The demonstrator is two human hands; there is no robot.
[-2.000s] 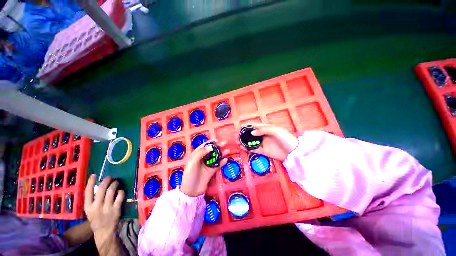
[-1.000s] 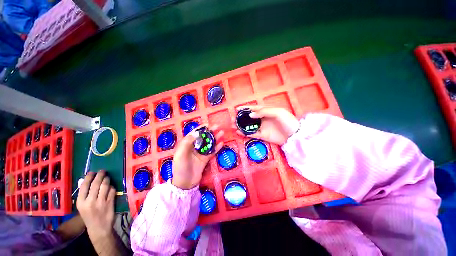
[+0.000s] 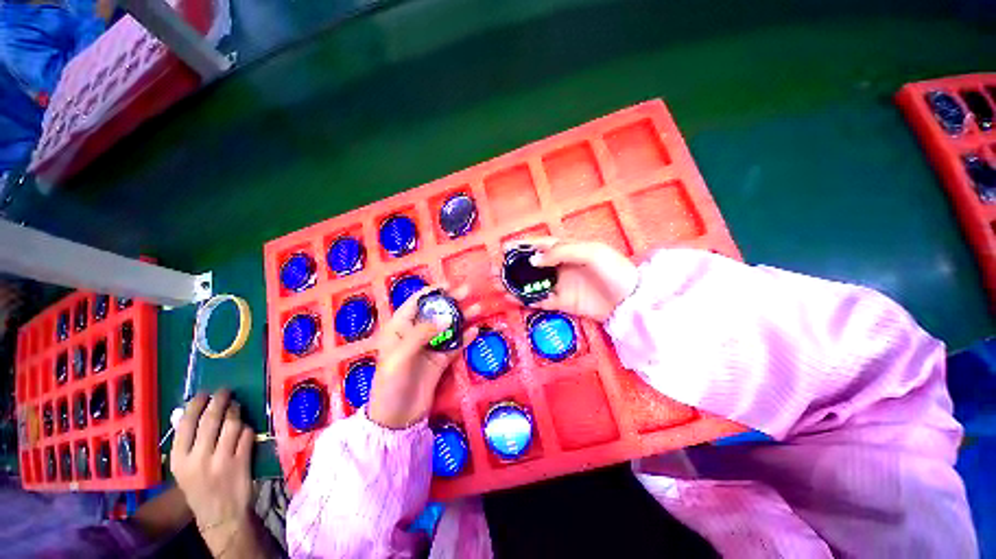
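My left hand [image 3: 402, 366] holds a round watch head [image 3: 438, 320] with a dark face, a pale glare and green marks low on it. My right hand [image 3: 579, 281] holds another watch head [image 3: 529, 273], black with small green marks, its thumb or finger at the upper rim. Both are held above the red-orange foam tray [image 3: 710, 242]. In the tray, several watches glow blue [image 3: 399, 234], one shows a bright white-blue face [image 3: 508, 430], and one looks dark grey [image 3: 458, 214]. Several pockets at the right are empty. My left hand and sleeve hide some pockets.
Another person's hand [image 3: 215, 453] rests left of the tray, below a yellow-white ring [image 3: 225, 326] and a pale post [image 3: 98, 262]. A neighbour's red tray [image 3: 144, 382] is at left, a pink-red tray [image 3: 104, 82] upper left, another red tray [image 3: 928, 142] at right.
The view has shifted slightly. The face in my left hand now shows pale glare and fewer green marks. The right watch's green marks look smaller than two seconds ago. Both hands still hold their watches.
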